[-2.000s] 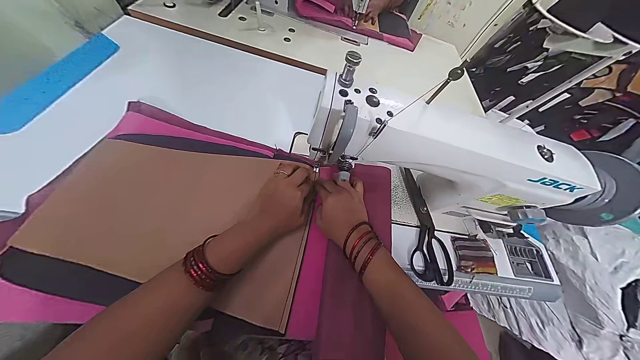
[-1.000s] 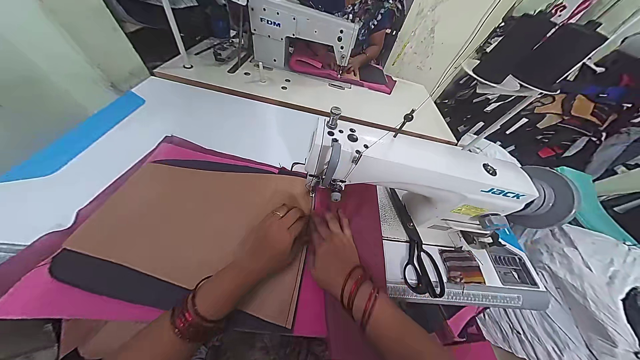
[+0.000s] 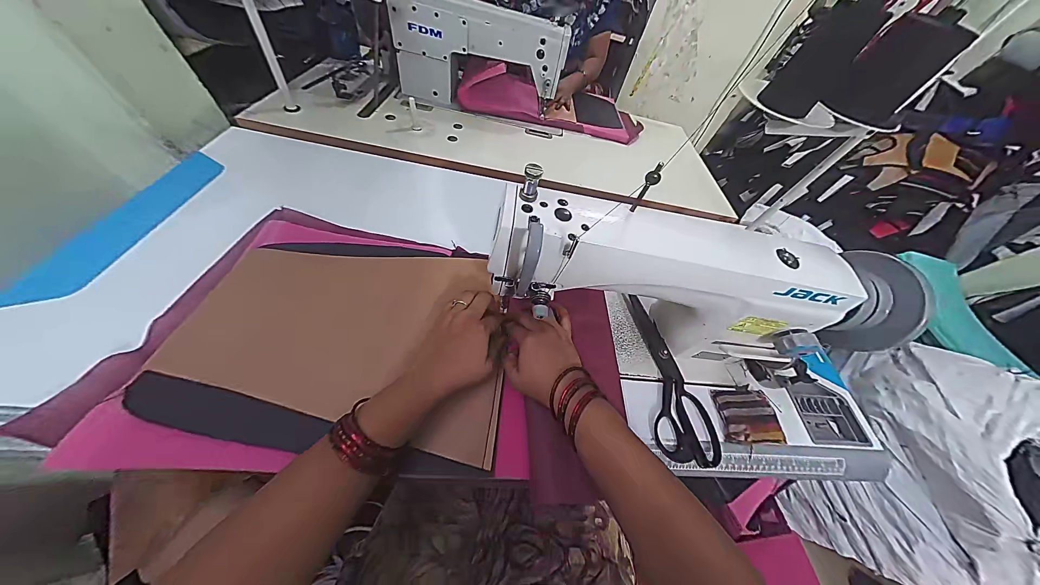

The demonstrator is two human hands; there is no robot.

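Note:
My left hand rests on a tan fabric panel, its fingertips by the needle area of a white Jack sewing machine. Beside it, my right hand presses the seam edge, its fingers partly hidden under the machine head. Both hands' fingertips nearly meet just in front of the presser foot. Beneath the tan panel lie black fabric, pink fabric and maroon fabric. Whether the fingers pinch the cloth is hard to see.
Black-handled scissors lie right of the cloth, beside bobbins or thread and a ruler strip along the table edge. Opposite, a co-worker's hand guides pink fabric at an FDM sewing machine. Thread cones stand at the upper right.
The view has tilted up, bringing more of the opposite machine into sight. Both hands stay on the cloth near the needle.

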